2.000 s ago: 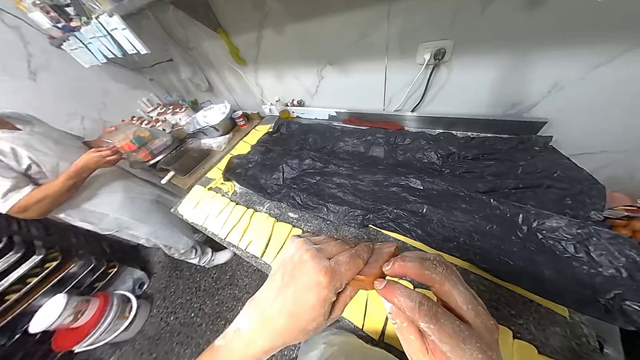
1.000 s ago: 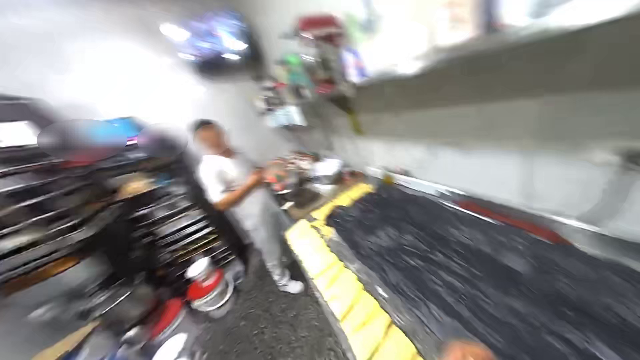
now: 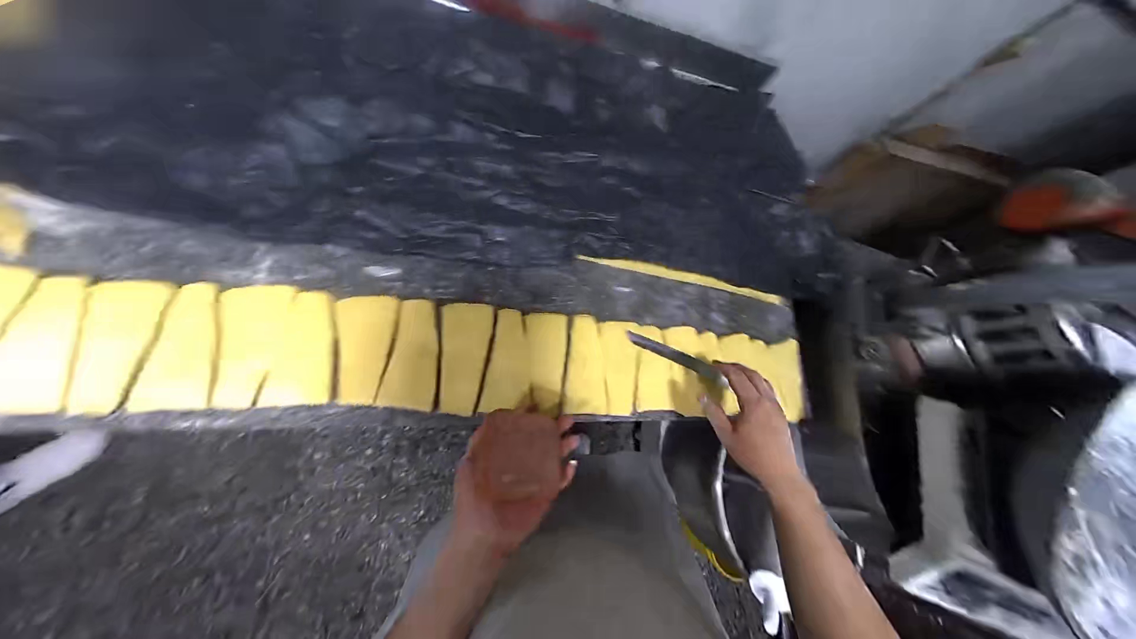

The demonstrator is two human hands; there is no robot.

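Yellow dough pieces (image 3: 266, 346) lie side by side in a long row along the dark speckled worktop's front edge. My left hand (image 3: 510, 479) is palm up at this edge, just below the row. A blurred reddish-brown patch covers its palm; whether that is a held thing or skin, I cannot tell. To the right, my right hand (image 3: 754, 422) grips the end of a thin grey knife (image 3: 670, 353), whose blade slants up and left over the dough. Black plastic sheeting (image 3: 426, 151) covers the worktop behind the row. A narrow yellow dough strip (image 3: 683, 277) lies beside the sheeting's front edge.
Below the worktop is a speckled floor (image 3: 248, 524). Close on the right stand blurred metal equipment (image 3: 1003, 342) and a large pale round thing (image 3: 1100, 524). A red object (image 3: 1056, 206) is at the upper right. Part of a white shoe (image 3: 49, 466) shows at far left.
The view has swung strongly, to the left and then back down to the right. My hands, together over the dough two seconds ago, are now apart, and a knife is in my right hand.
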